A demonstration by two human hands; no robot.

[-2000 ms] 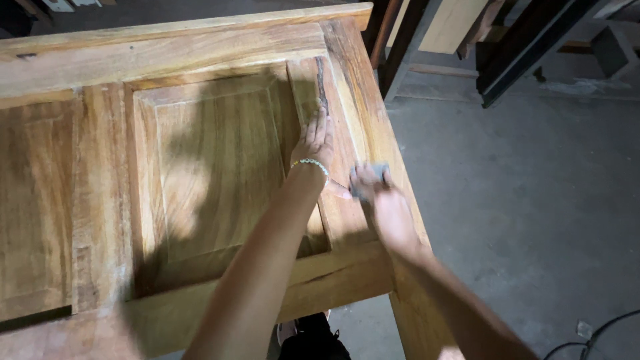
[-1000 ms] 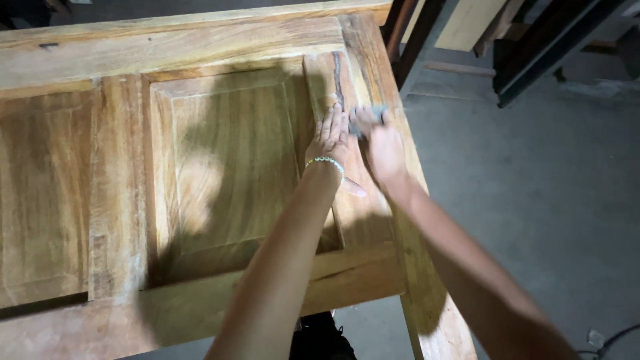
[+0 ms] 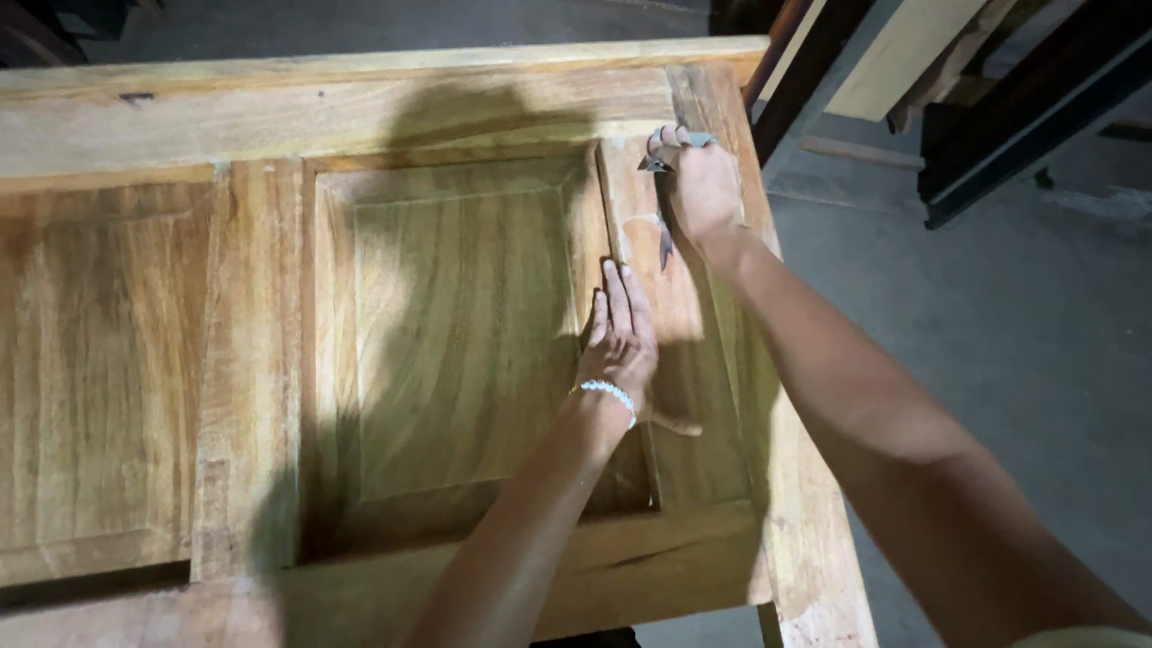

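Note:
A wooden frame with recessed panels [image 3: 468,333] lies across the view. My left hand [image 3: 625,346] rests flat on the narrow board beside the right panel, fingers pointing away, with a beaded bracelet [image 3: 610,389] on its wrist. Near the board's far end, my right hand [image 3: 706,180] is closed around a folded sheet of grey abrasive paper [image 3: 697,139], partly hidden by the fingers. The sheet's dark edge shows at the fingertips. A dark knot or crack [image 3: 666,243] marks the wood just below that hand.
A raised wooden rail [image 3: 360,117] runs along the far side. At the upper right, dark wooden frame pieces [image 3: 1035,99] and a pale board [image 3: 900,63] stand on the grey concrete floor [image 3: 1017,315]. Another recessed panel [image 3: 99,378] lies at the left.
My right hand has moved along the board toward the far rail with the grey sheet. My left hand, beside it one second ago, now lies nearer to me and apart from it.

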